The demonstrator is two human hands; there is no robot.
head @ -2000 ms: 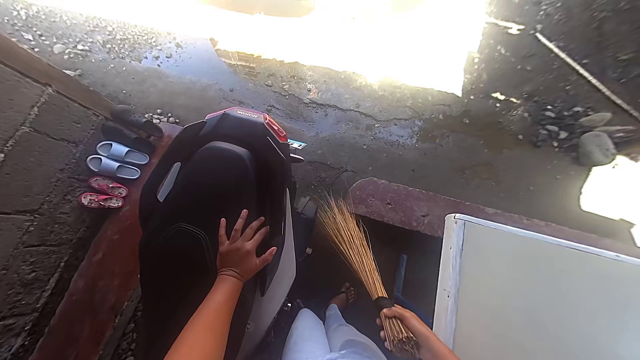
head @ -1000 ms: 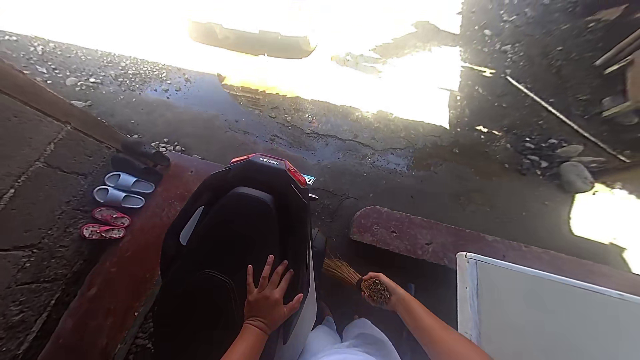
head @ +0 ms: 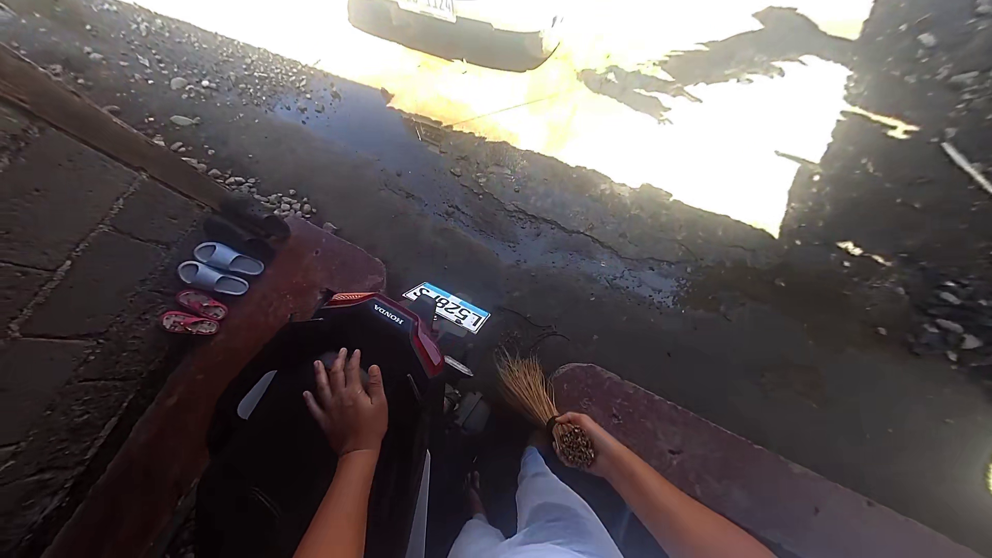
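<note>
My left hand (head: 349, 403) rests with spread fingers on the black seat of a Honda motor scooter (head: 310, 480), near its tail. In my right hand (head: 593, 446) is a stick broom (head: 531, 387), gripped at its bound end, with the cut stick ends facing up toward me and the thin bristles pointing forward, down beside the scooter's rear. The scooter's red tail light (head: 426, 349) and its licence plate (head: 449, 306) stick out past the seat.
Low reddish concrete ledges (head: 697, 442) lie on both sides. Grey slides (head: 221, 267) and red patterned flip-flops (head: 194, 314) stand at left beside a block wall. Ahead are wet ground, loose stones (head: 287, 203), bright sunlight and part of a vehicle (head: 465, 35).
My left hand has moved forward along the seat toward the tail. The broom has swung from a long upright view to one with its cut ends facing me. The white panel at right has left view.
</note>
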